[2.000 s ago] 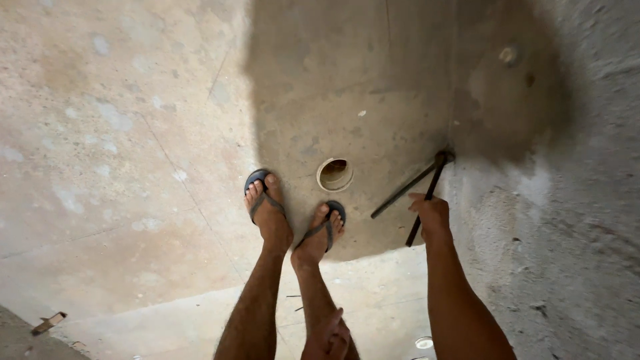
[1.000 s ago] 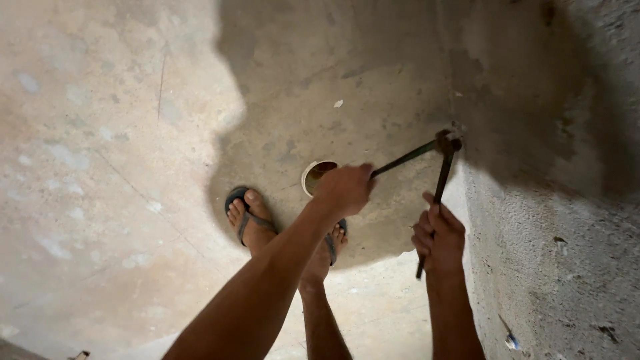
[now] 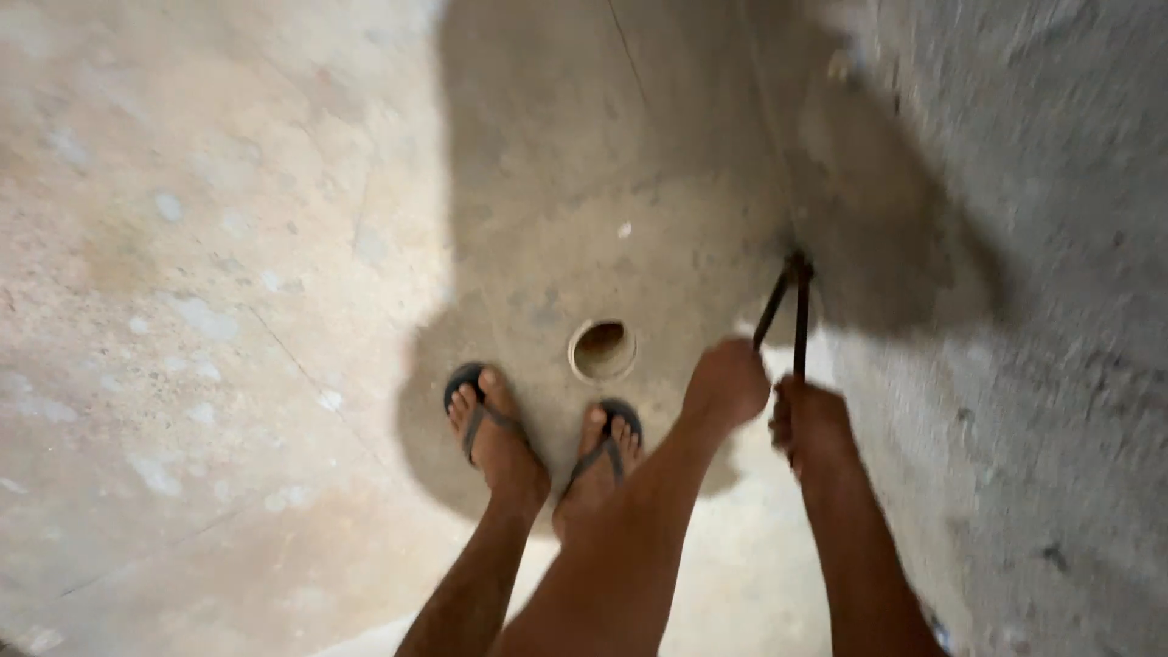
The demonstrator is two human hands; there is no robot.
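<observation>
Two dark metal wrenches, as far as the blur lets me tell, meet at their heads beside the base of the wall. My left hand (image 3: 727,383) is closed around the handle of the left wrench (image 3: 772,307). Close beside it, my right hand (image 3: 812,422) grips the handle of the right wrench (image 3: 801,328). The two handles form a narrow V that opens toward me. What the wrench heads hold is dark and too blurred to tell.
A round pipe opening (image 3: 602,350) lies in the concrete floor (image 3: 538,228), in front of my feet in flip-flops (image 3: 465,388). A rough concrete wall (image 3: 1049,411) rises at the right. My shadow covers the floor around the wrench heads.
Two seconds ago my left hand was low by my leg; it took hold of the left wrench. Since one second ago it has moved right, and the two handles have come closer together.
</observation>
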